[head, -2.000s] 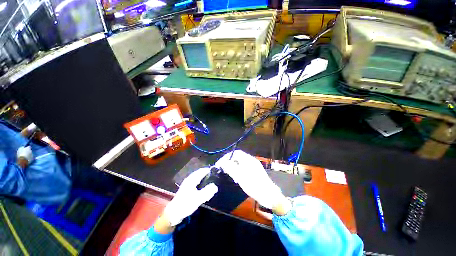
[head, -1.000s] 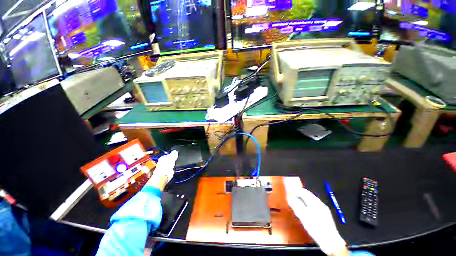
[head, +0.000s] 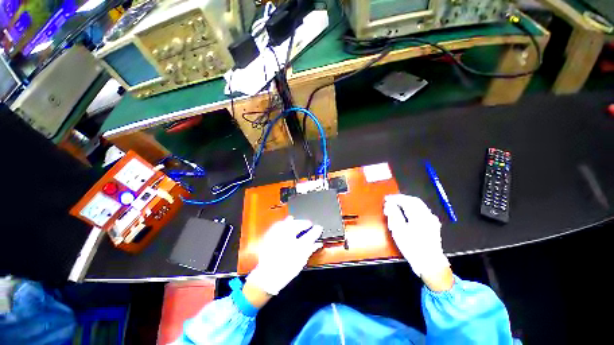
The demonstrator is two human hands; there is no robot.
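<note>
A flat black set-top box (head: 315, 210) sits on the orange test fixture (head: 370, 232), its rear at the connector block (head: 311, 184). My gloved left hand (head: 286, 251) touches the box's front left corner and covers it; whether the fingers grip it cannot be told. My gloved right hand (head: 416, 232) rests at the fixture's right edge, fingers slightly apart, with nothing seen in it. A second set-top box (head: 200, 242) lies on the black bench left of the fixture.
An open orange test case (head: 131, 199) with a lit lamp stands at left. A blue cable (head: 316, 120) loops behind the fixture. A blue pen (head: 441, 191) and remote control (head: 497, 184) lie at right. Oscilloscopes (head: 172, 50) stand on the green shelf (head: 182, 101) above.
My left hand has moved right from near the orange case to the box on the fixture. My right hand stays by the fixture's right side. The view has tilted down.
</note>
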